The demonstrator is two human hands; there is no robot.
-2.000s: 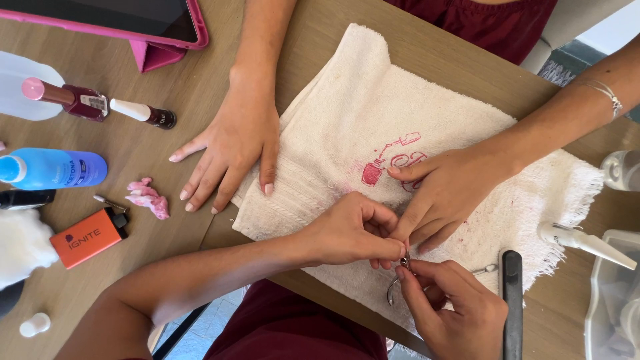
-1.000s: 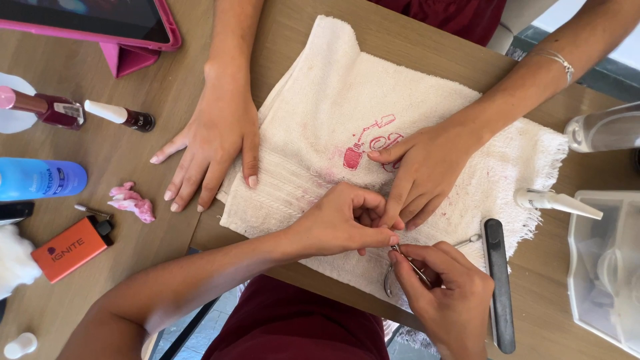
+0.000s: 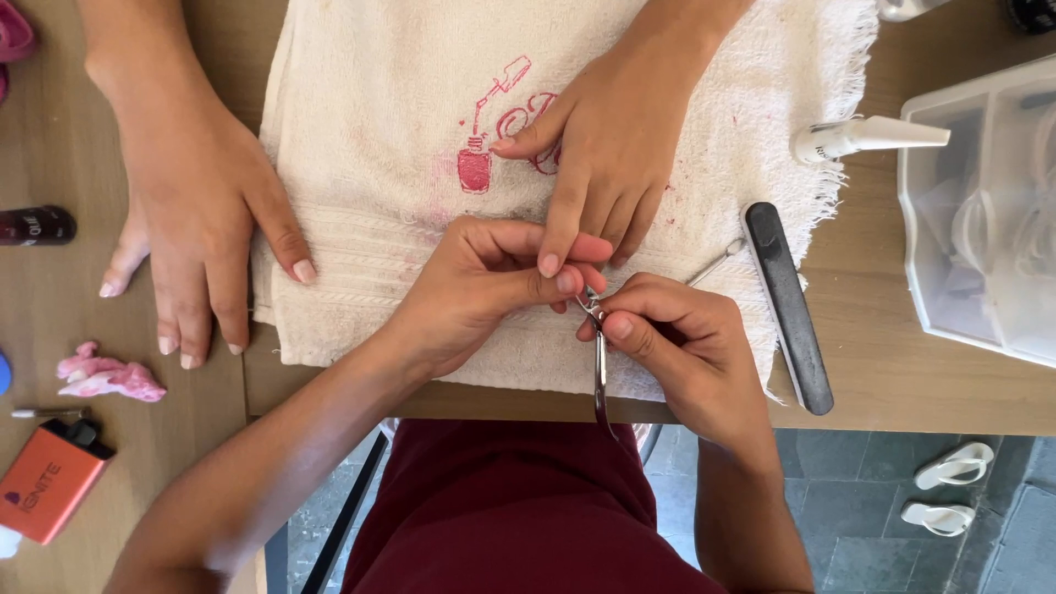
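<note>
My left hand (image 3: 487,289) holds a fingertip of another person's hand (image 3: 619,140) between thumb and fingers, above a cream towel (image 3: 363,165) with a red embroidered nail polish bottle. Metal cuticle nippers (image 3: 600,363) are in my right hand (image 3: 685,346), pinched near the pivot, with their tips close to that fingertip. Whether the tips touch the nail cannot be told. The person's other hand (image 3: 194,214) rests palm down at the towel's left edge. Right of my right hand, a black nail file (image 3: 788,305) lies beside a thin metal tool (image 3: 716,262), partly hidden by my hand.
A clear plastic organizer box (image 3: 982,239) stands at the right, near a white nozzle-tipped bottle (image 3: 866,139). On the left are a dark polish bottle (image 3: 37,226), crumpled pink-stained cotton (image 3: 110,374) and an orange box-shaped device (image 3: 54,483). White flip-flops (image 3: 954,466) lie on the floor.
The view has moved closer over the towel. My left hand still holds the person's finger, and the nippers remain in my right hand, their handles now pointing down toward the table edge.
</note>
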